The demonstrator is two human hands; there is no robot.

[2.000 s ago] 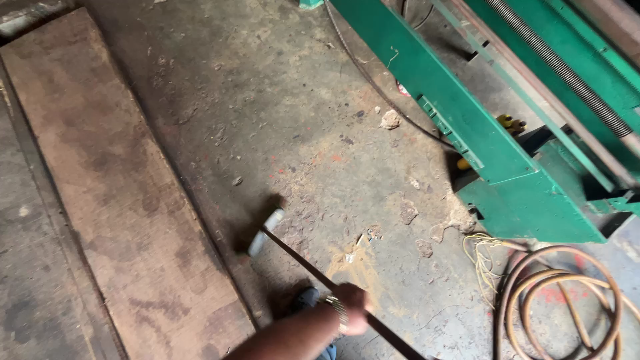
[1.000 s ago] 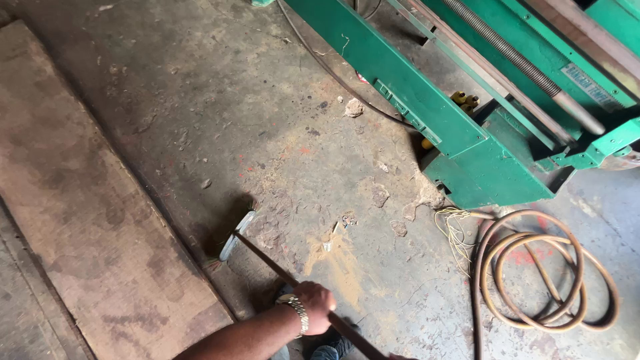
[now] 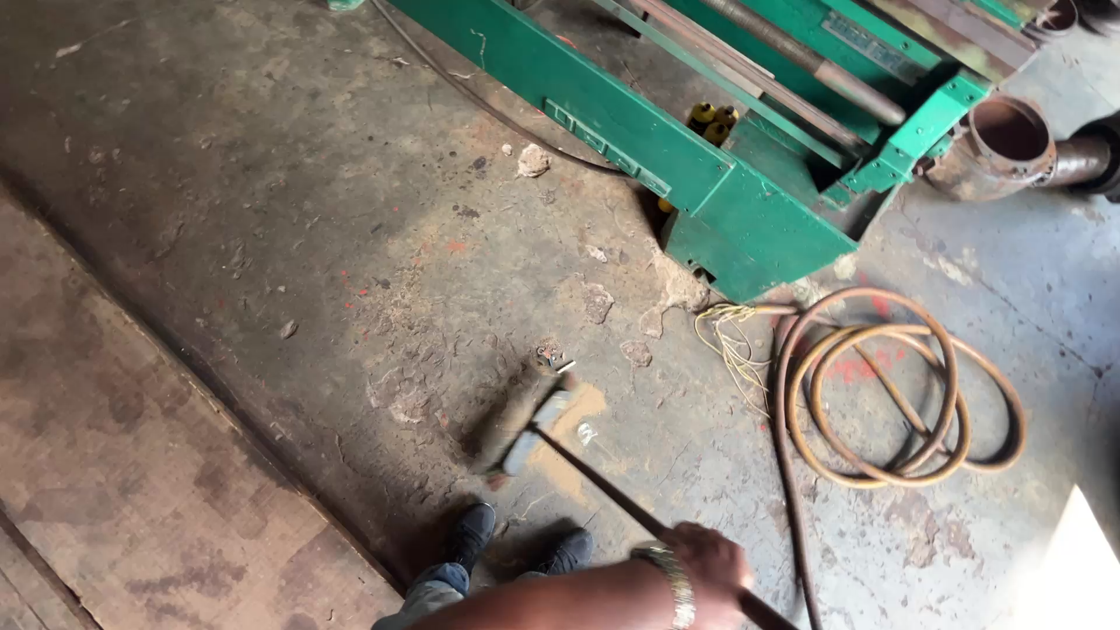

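Observation:
My left hand point(image 3: 709, 564), with a metal-banded watch point(image 3: 669, 577) on its wrist, is closed around the dark handle point(image 3: 604, 481) of a push broom at the lower middle. The broom's head point(image 3: 535, 433) rests at a slant on the concrete floor, a little blurred, with its bristles on the left side. Light brown dust point(image 3: 569, 468) lies under and just right of the head, with a small pale scrap point(image 3: 586, 432) on it. My right hand is out of view.
A green machine frame point(image 3: 612, 122) stands at the upper right, with a rusty pipe fitting point(image 3: 993, 157) beyond it. A coiled hose point(image 3: 945, 394) and loose thin wires point(image 3: 739, 350) lie at the right. A wide brown board point(image 3: 175, 420) runs along the left. My shoes point(image 3: 472, 529) are below the broom head.
The broom head has moved right, away from the brown board's edge, to the patch of light dust. My left hand has kept its hold on the handle. The view has shifted right.

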